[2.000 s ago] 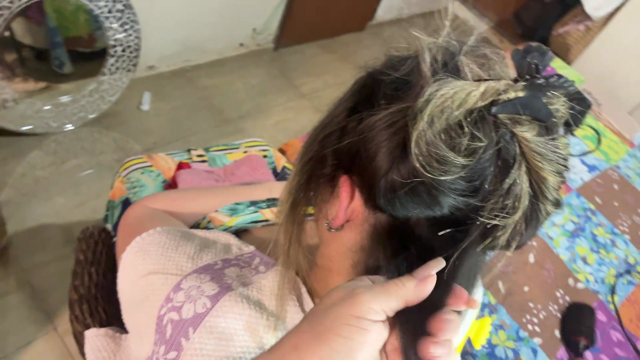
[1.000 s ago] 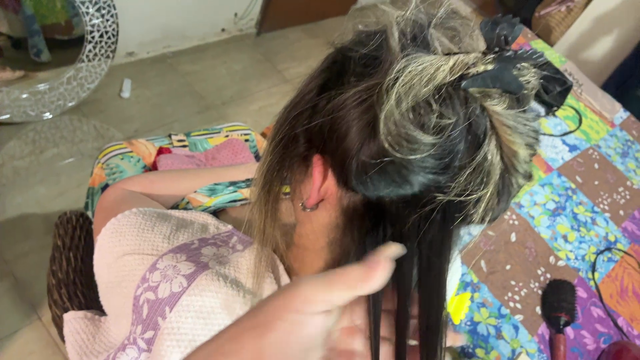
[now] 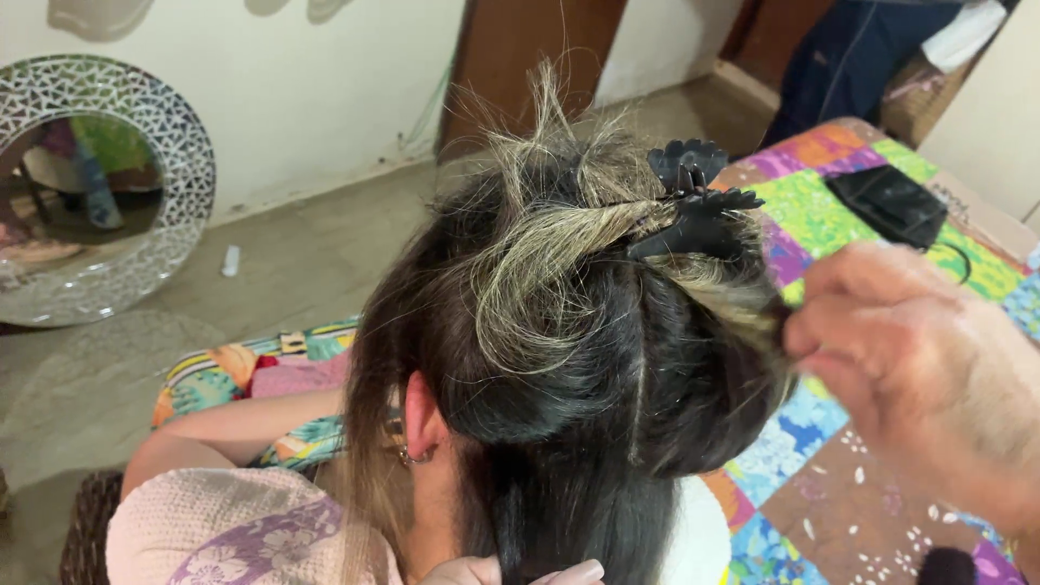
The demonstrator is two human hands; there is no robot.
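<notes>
A seated person's head of dark hair (image 3: 552,390) fills the middle. Lighter strands (image 3: 544,284) are twisted up on top, held by a black claw clip (image 3: 703,211). At the bottom edge my left hand (image 3: 467,570), mostly cut off, grips a lock of dark hair (image 3: 510,520) between its fingers. My right hand (image 3: 902,349), slightly blurred, is at the right side of the head with its fingertips drawn together against the hair; whether a strand is between them cannot be told. A pale pink towel (image 3: 244,520) with a purple flower band covers the person's shoulder.
A patchwork-patterned cloth (image 3: 837,487) lies at the right, with a black face mask (image 3: 886,203) and a dark rounded brush end (image 3: 946,565) on it. A round mosaic-framed mirror (image 3: 191,162) stands at the left. Another person's dark trousers (image 3: 853,65) show at the back right.
My right hand has come into view beside the head. My left hand now shows only at the bottom edge; earlier it was by the hair below the ear. The view has shifted.
</notes>
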